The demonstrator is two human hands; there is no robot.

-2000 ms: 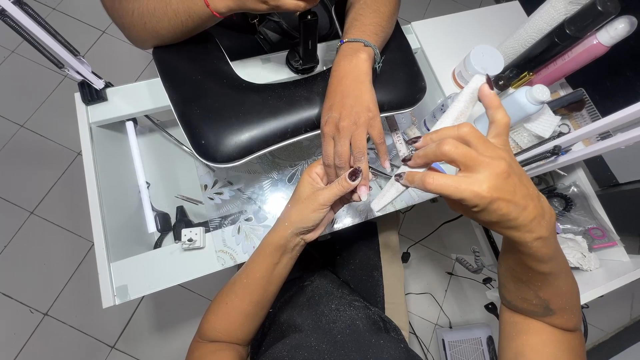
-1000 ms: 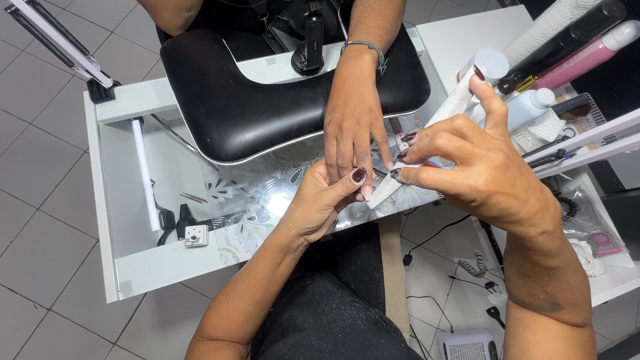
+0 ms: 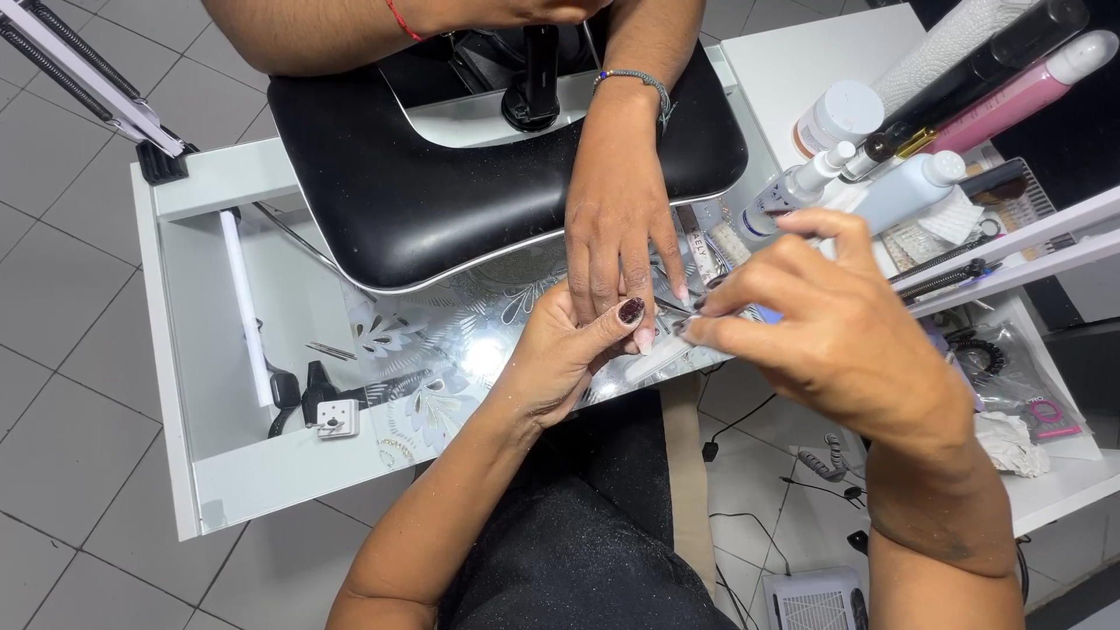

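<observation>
My left hand (image 3: 560, 354) holds a finger of another person's hand (image 3: 612, 236), its dark-nailed thumb lying beside that finger's long pale nail (image 3: 644, 340). That person's forearm crosses a black padded armrest (image 3: 507, 206) and wears a braided bracelet (image 3: 636, 77). To the right, my right hand (image 3: 787, 324) pinches a pale nail file (image 3: 658, 360) between thumb and fingers; the file slants down and left, close to the nail. Whether it touches the nail cannot be told. Much of the file is hidden behind my fingers.
Bottles, a lidded jar (image 3: 838, 117) and a paper roll (image 3: 949, 57) crowd the table's right side. Thin metal tools (image 3: 331, 351) and a small white block (image 3: 338, 419) lie at the left. White lamp arms (image 3: 101, 79) rise at both sides. Cables and a dust collector (image 3: 815, 598) are on the floor.
The file sits lower in my right hand, its upper end no longer showing above my fingers. The other person's second forearm, partly out of view a second ago, reaches further in at the top.
</observation>
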